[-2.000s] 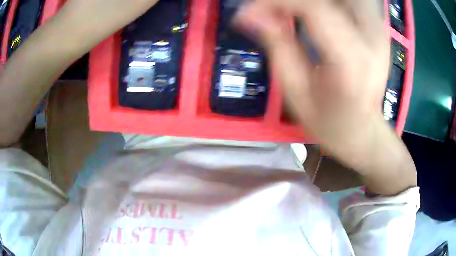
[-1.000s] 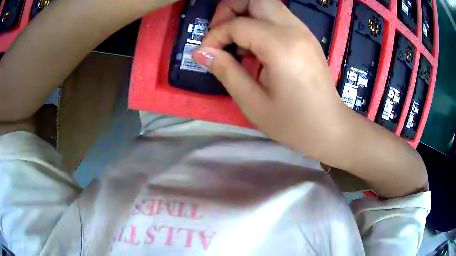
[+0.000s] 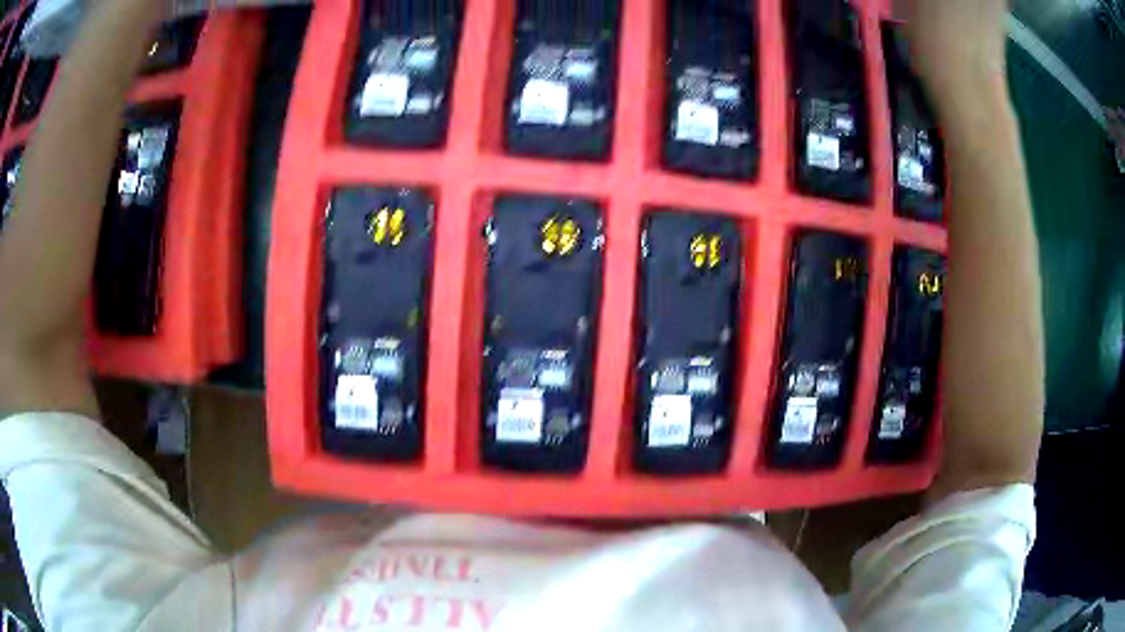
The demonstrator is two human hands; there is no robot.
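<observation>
A red foam tray (image 3: 457, 488) lies in front of me with two rows of open-backed black phones (image 3: 370, 296). Each phone shows a printed white label (image 3: 519, 417) near its lower end. The near-row phones have gold round patches (image 3: 559, 235) at the upper end. My left forearm runs up the left side, and its hand is past the top edge. My right hand (image 3: 952, 22) is mostly cut off at the top right, beside the tray's right part. What it holds, if anything, is hidden.
Another red tray (image 3: 212, 247) with phones lies at the left, partly behind my left forearm. A dark green mat (image 3: 1079, 247) shows at the right. Brown cardboard (image 3: 228, 457) is below the bench edge. A white object (image 3: 49, 10) is at the top left corner.
My right hand has left the phone's label area and moved up and right. More of the tray is in view, with both rows of phones uncovered. My left forearm now points more steeply upward.
</observation>
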